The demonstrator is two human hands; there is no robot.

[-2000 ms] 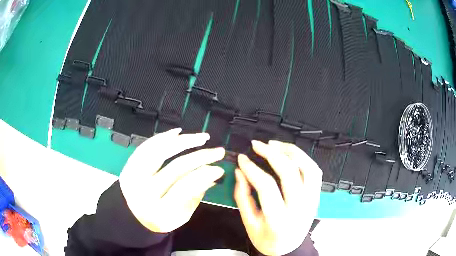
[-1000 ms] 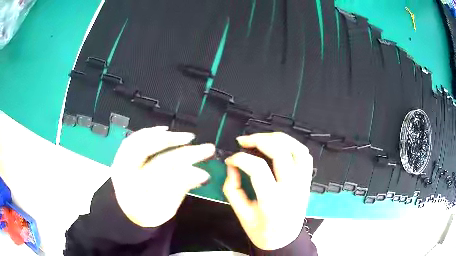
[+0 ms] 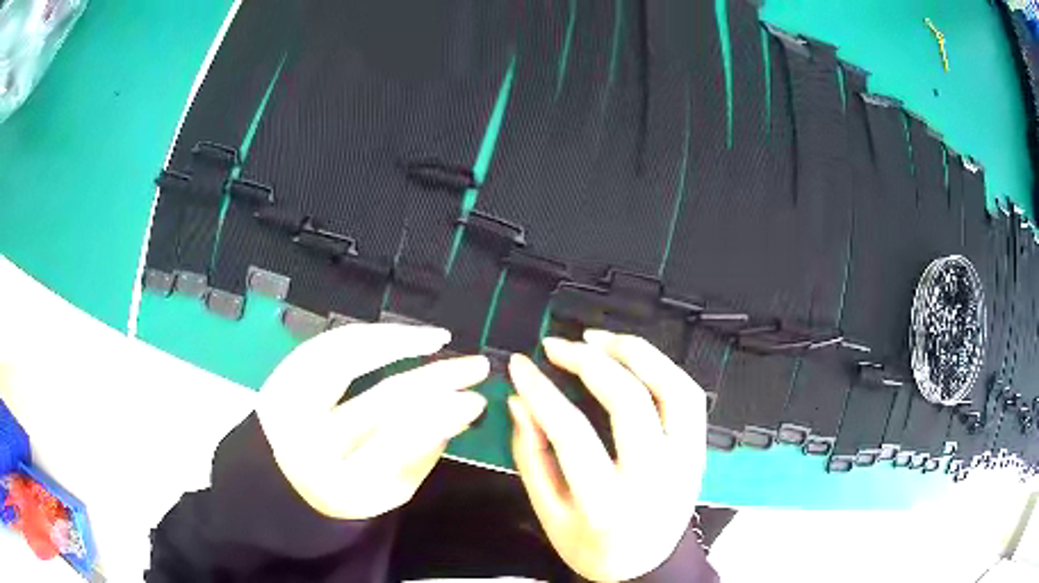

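Observation:
Long flat ribbed black ribbon cables point(image 3: 376, 103) lie side by side. Small dark connector blocks point(image 3: 268, 284) form a stepped row at their near ends. Thin black clips point(image 3: 328, 239) lie in a broken line across the cables. My left hand point(image 3: 376, 419) and my right hand point(image 3: 615, 450) meet at one cable's near end, with fingertips at either side of its connector point(image 3: 498, 361). The fingers hide part of this connector; whether a clip is on it cannot be told. A round clear dish point(image 3: 948, 330) full of tangled black clips sits on the cables at right.
The green mat point(image 3: 80, 216) lies under the cables, with a pale table edge point(image 3: 171, 399) nearest me. A crumpled clear bag point(image 3: 32, 46) is at far left. A blue tray with red items point(image 3: 46, 518) is at lower left. A thin yellow piece point(image 3: 937, 43) lies at far right.
The fingertips of both hands, slightly apart a second ago, have come closer around the connector. My right fingers have straightened a little. The view has shifted slightly since two seconds ago.

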